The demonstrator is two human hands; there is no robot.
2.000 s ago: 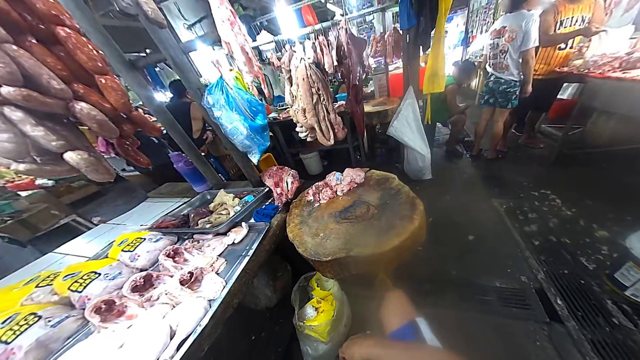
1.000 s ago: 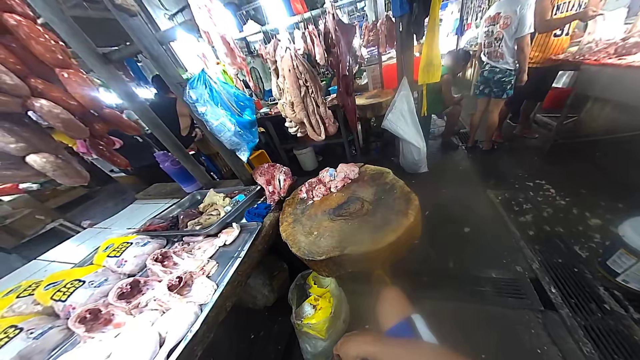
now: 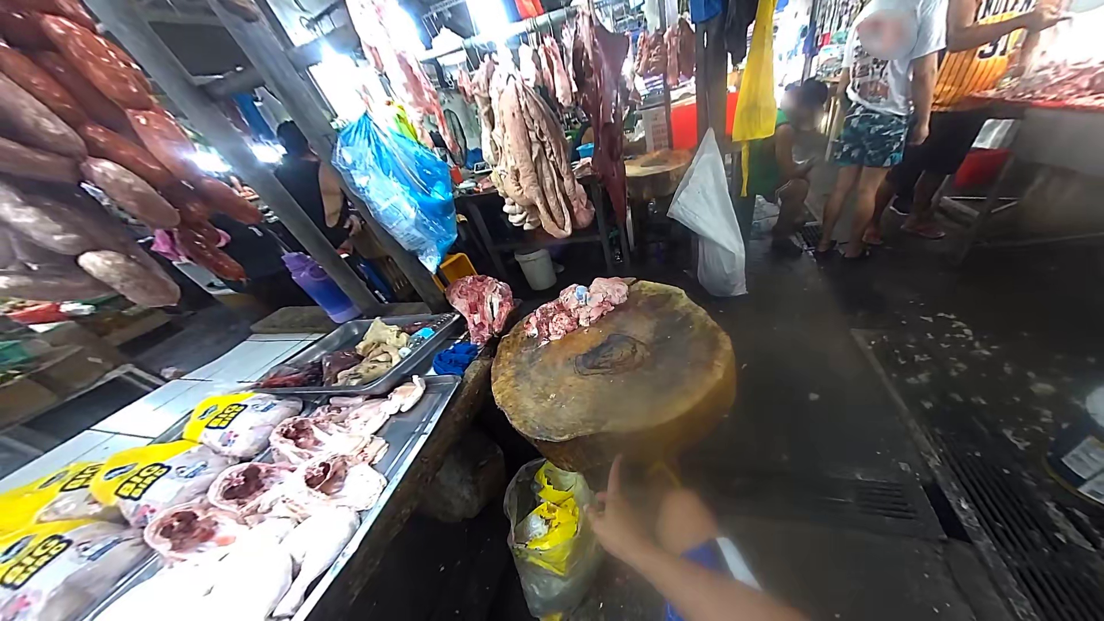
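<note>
One of my hands, which looks like my left hand (image 3: 619, 517), is low in the centre with a finger raised, in front of the round wooden chopping block (image 3: 621, 388) and beside a clear plastic bag (image 3: 552, 535) stuffed with yellow packaging. It seems to hold nothing. My right hand cannot be made out. Pieces of raw meat (image 3: 580, 308) lie at the block's back left edge, and a larger chunk of red meat (image 3: 480, 308) rests just left of it. Opened raw chickens (image 3: 297, 483) and wrapped chickens (image 3: 142, 479) lie on a metal tray at the left.
A tray of offal (image 3: 371, 354) stands behind the chickens. Sausages (image 3: 95, 147), a blue plastic bag (image 3: 398, 185), tripe-like meat (image 3: 535, 155) and a white bag (image 3: 711, 224) hang around the stall. Several people stand or sit farther back. A floor drain grate (image 3: 1009, 535) runs at the right.
My visible hand has risen from the bottom edge toward the block, with a finger now extended. The meat on the block has not moved.
</note>
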